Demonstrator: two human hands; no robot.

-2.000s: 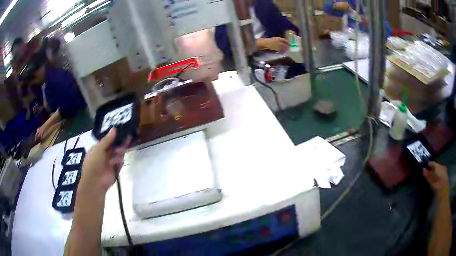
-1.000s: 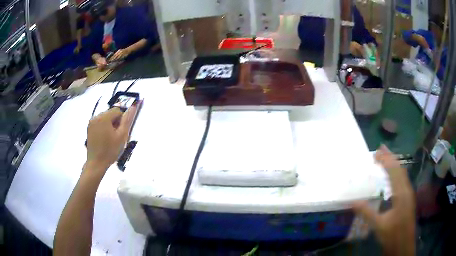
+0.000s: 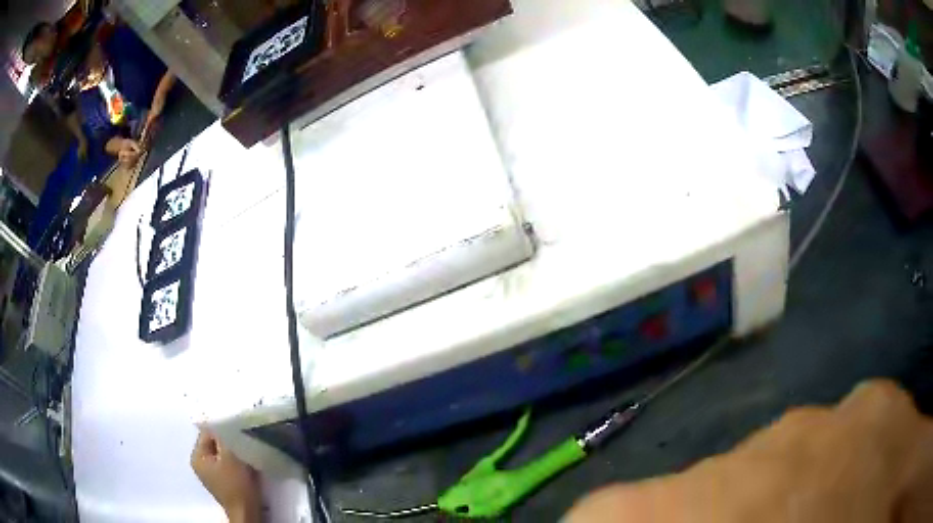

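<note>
A black lamp housing [image 3: 274, 49] with a white board sits in the left pocket of the reddish-brown fixture [image 3: 409, 33]. Its black cable [image 3: 291, 235] runs down past the white pad [image 3: 409, 189] and over the machine's front edge. My left hand [image 3: 227, 472] is low at the machine's front left corner, partly cut off; its fingertips are unclear. My right hand [image 3: 778, 465] is large and blurred at the bottom right, its fingers hidden or out of frame. A green air blow gun [image 3: 517, 478] lies between my hands, before the blue control panel [image 3: 532, 363].
Three housings [image 3: 170, 251] stand in a row on the white table [image 3: 118, 409] at left. White cloths [image 3: 767, 128] lie at the machine's right. A dark red board [image 3: 905, 169] and a squeeze bottle [image 3: 904, 77] are at far right. A person [image 3: 118, 87] sits at upper left.
The housing from my left hand now sits in the fixture. My left hand has left the housing row and come down to the machine's front corner. My right hand has come nearer. The view has tilted down.
</note>
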